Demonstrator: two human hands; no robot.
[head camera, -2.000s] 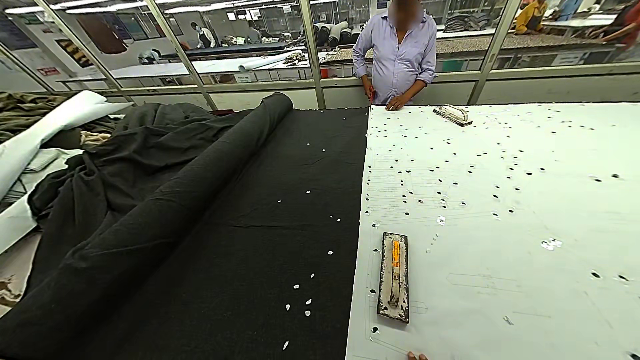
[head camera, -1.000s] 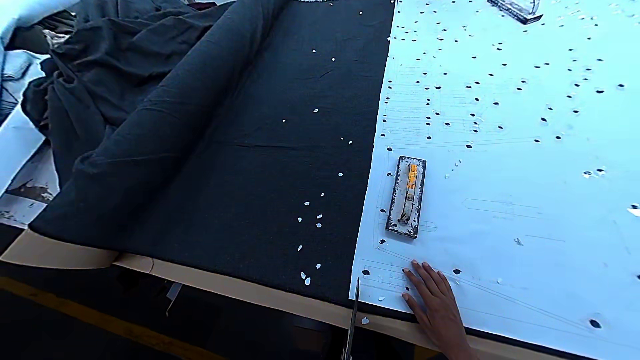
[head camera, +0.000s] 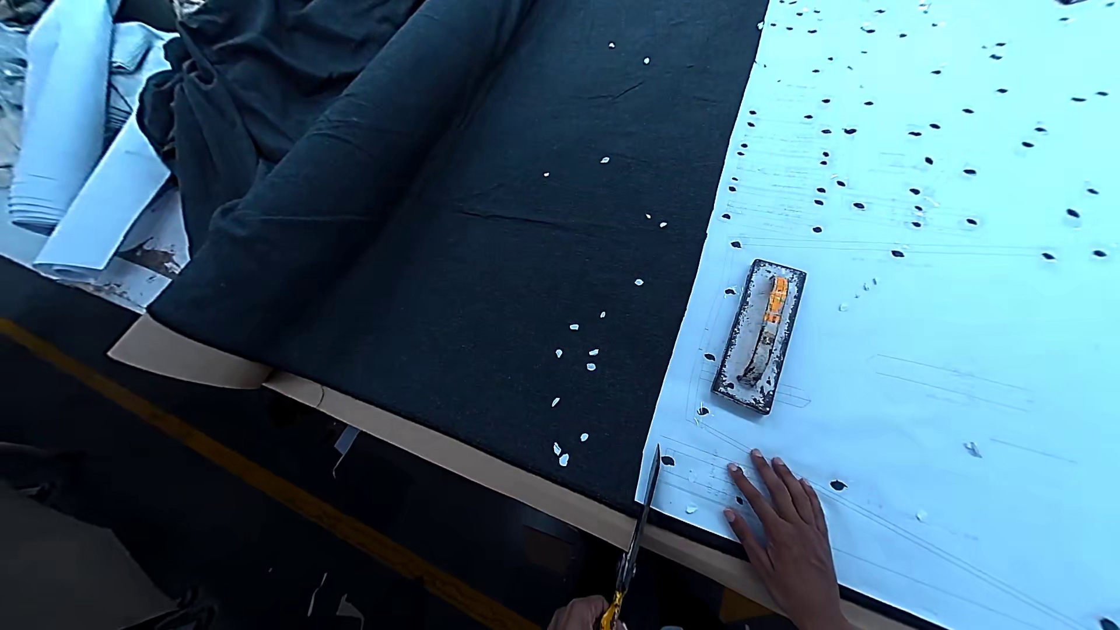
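A pair of scissors with yellow handles (head camera: 632, 556) is in my left hand (head camera: 582, 612), partly cut off by the bottom edge of the view. Its dark blades point up at the lower left corner of a white paper sheet marked with lines and dark holes (head camera: 919, 324). My right hand (head camera: 792, 538) lies palm down near the sheet's lower edge, fingers spread, with nothing held. Above it, a flat metal weight with an orange-taped handle (head camera: 759, 337) rests on the sheet. Dark fabric (head camera: 507, 289) lies spread under and left of the paper.
A thick fold of dark fabric (head camera: 350, 149) runs along the left, beside pale folded cloth (head camera: 66, 122). Small white paper bits (head camera: 591, 367) dot the dark fabric. Brown paper (head camera: 455, 446) shows along the near table edge. A yellow line (head camera: 262, 481) crosses the dark floor.
The view has tipped down to the near table edge. My right hand, only fingertips two seconds ago, now shows on the paper. The scissors have come into view at the sheet's corner.
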